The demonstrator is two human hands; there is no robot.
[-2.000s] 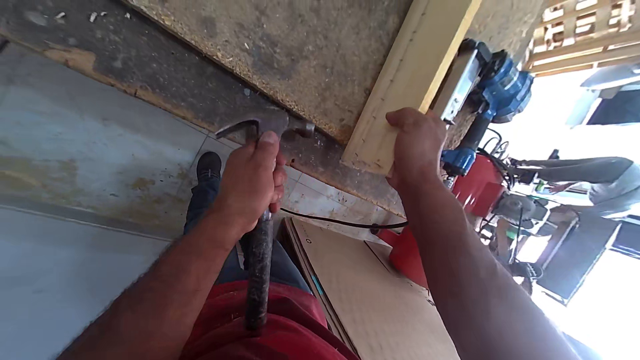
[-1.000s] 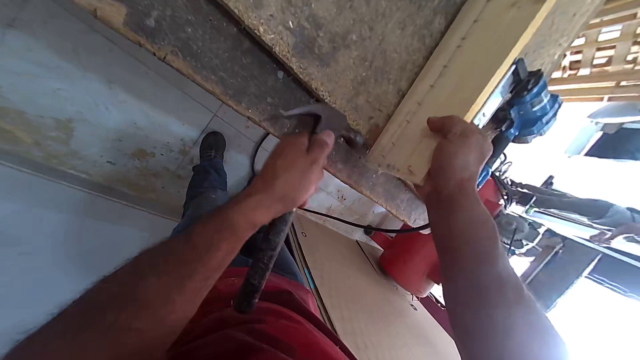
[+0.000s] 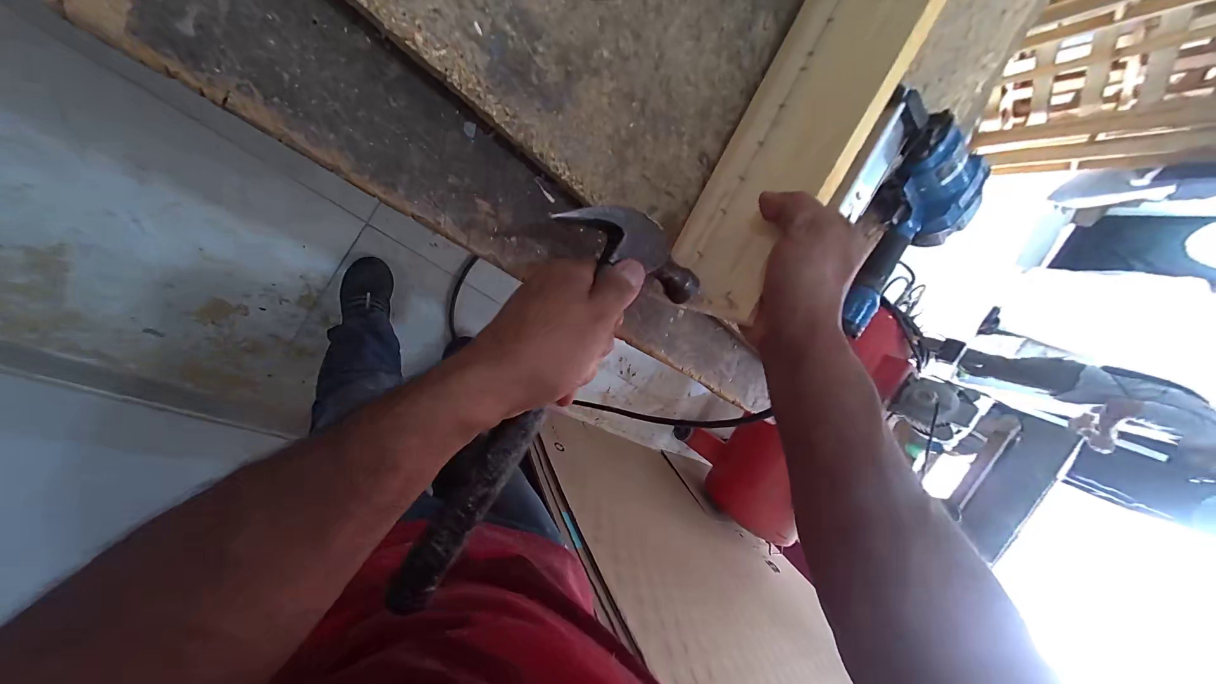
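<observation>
My left hand (image 3: 570,328) is closed around a claw hammer (image 3: 475,484) just below its head, with the dark, worn handle slanting back toward my red shirt. The hammer's striking face lies close to the near corner of a pale wooden board (image 3: 807,123), over the workbench edge. A row of small marks runs along that board. My right hand (image 3: 807,256) grips the board's near end, thumb on top and fingers hidden beneath. Beside it, to the right, is a blue power tool (image 3: 936,185) with a flat metal base.
The worn workbench (image 3: 627,66) has a rough particle-board top. Below it stand brown sheets (image 3: 665,570), a red container (image 3: 755,480) and a black cable (image 3: 655,418). A wooden lattice (image 3: 1102,76) is at the upper right, and another person (image 3: 1130,380) is at the far right.
The hammer's head has come nearer to the board's near corner. My right hand has kept its grip on the board.
</observation>
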